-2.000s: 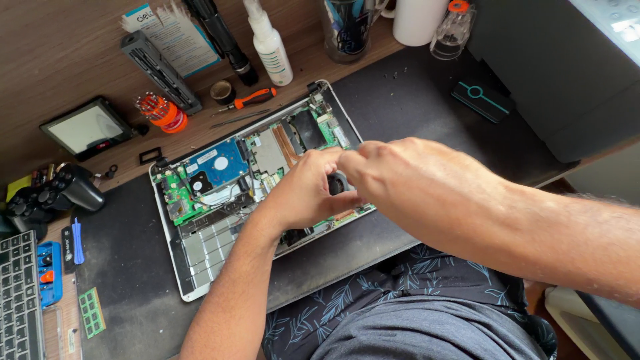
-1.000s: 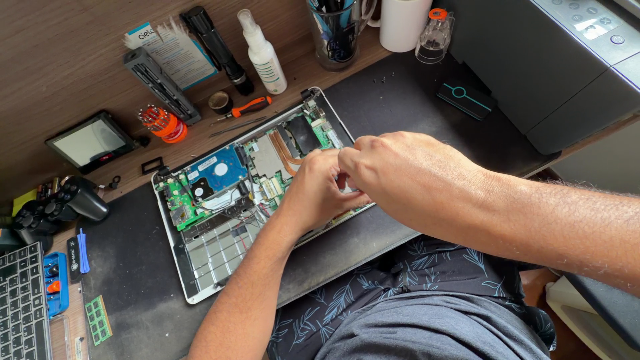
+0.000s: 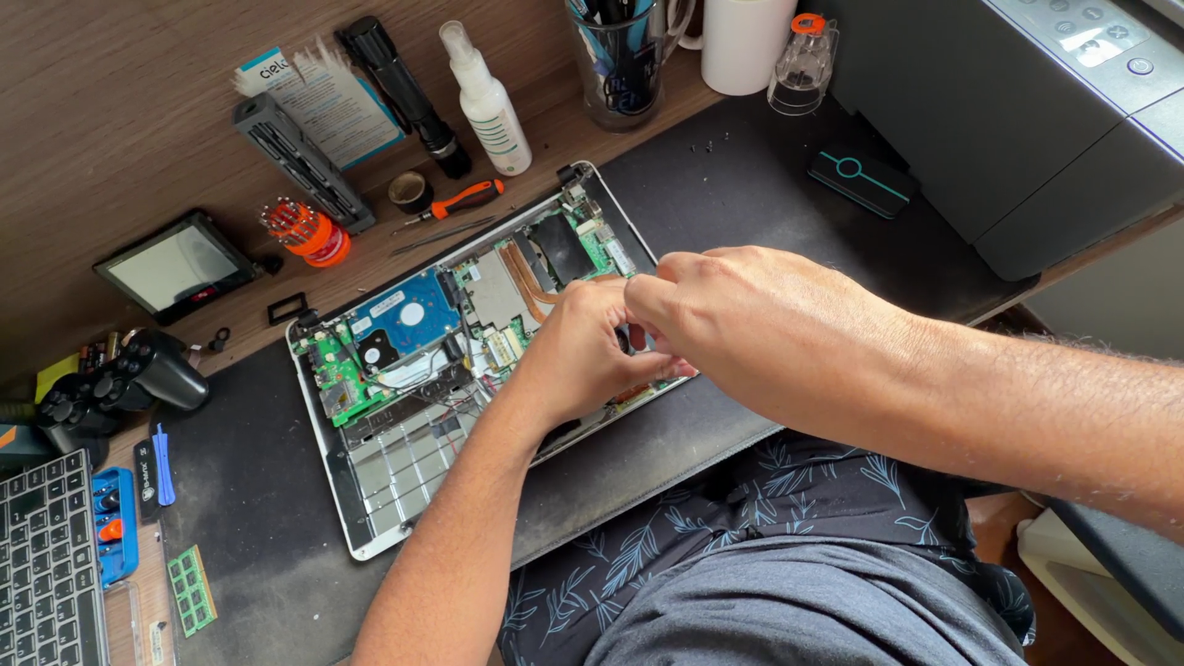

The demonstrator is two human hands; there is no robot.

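Note:
An opened laptop base (image 3: 326, 462) with its insides exposed lies at a slant on a black desk mat. A blue hard drive (image 3: 413, 313) sits in its upper left part, and copper heat pipes (image 3: 524, 282) run near the middle. My left hand (image 3: 592, 347) is over the right part of the base, thumb and fingers curved around something small and dark that is mostly hidden. Against it, my right hand (image 3: 731, 319) has its fingers curled and touching near my left fingertips; whether it holds anything is hidden from this angle.
Behind the laptop are an orange-handled screwdriver (image 3: 467, 199), tweezers (image 3: 444, 236), an orange bit holder (image 3: 310, 236), a spray bottle (image 3: 490, 106) and a flashlight (image 3: 407, 97). A green memory module (image 3: 191, 590) and a keyboard (image 3: 46, 555) lie at left. A printer (image 3: 999, 120) stands at right.
Both hands stay together over the right part of the laptop. The dark thing between them shows differently as the fingers shift slightly. The view has moved a little.

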